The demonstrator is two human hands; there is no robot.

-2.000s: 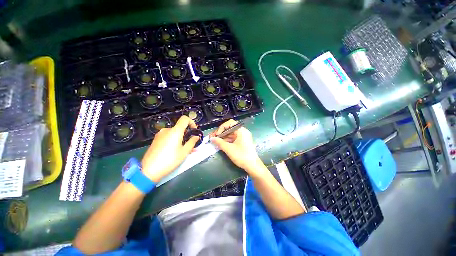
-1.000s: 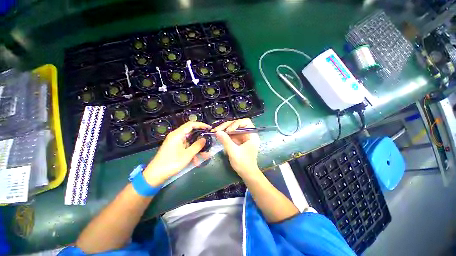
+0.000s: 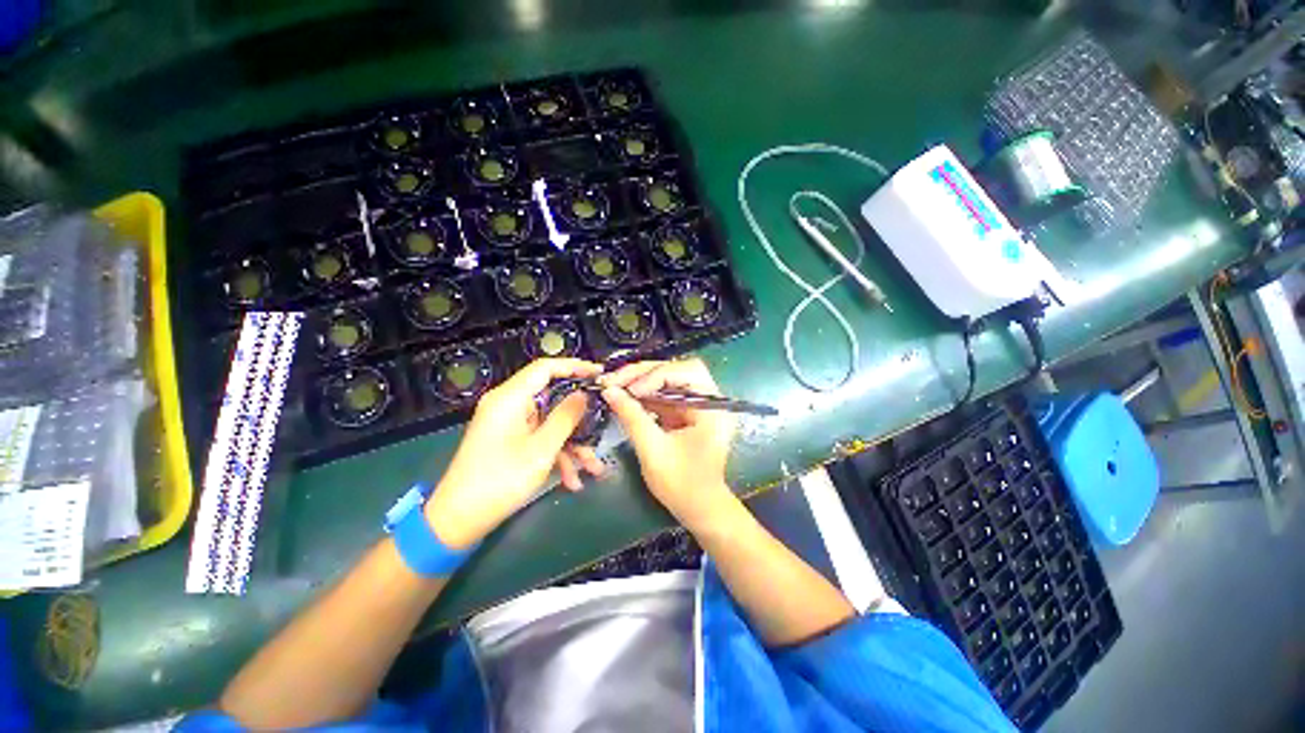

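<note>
My left hand (image 3: 518, 437), with a blue wristband, holds a small round black unit (image 3: 570, 405) between its fingers, partly hidden by them. My right hand (image 3: 680, 437) holds dark tweezers (image 3: 716, 404), their tip at the unit and their rear end pointing right. Both hands meet just beyond the bench's near edge, at the front of a large black tray (image 3: 272, 189). The tray's pockets hold many round units with yellow-green centres. Thin white pieces (image 3: 548, 215) lie on the tray. A white patterned strip (image 3: 246, 451) lies over its left side.
A yellow bin (image 3: 175, 430) with clear packs is at left, tan loops (image 3: 69, 640) below it. At right are a white control box (image 3: 945, 236), a slim handpiece (image 3: 844, 259) on a looped cord, a spool (image 3: 1040, 168) and a clear pocketed tray (image 3: 1095, 122). A second black tray (image 3: 995, 551) and blue stool (image 3: 1099, 465) are lower right.
The white strip under my hands no longer shows. The tweezers now slope down to the right, after lying nearly level. My left hand keeps hold of the black unit.
</note>
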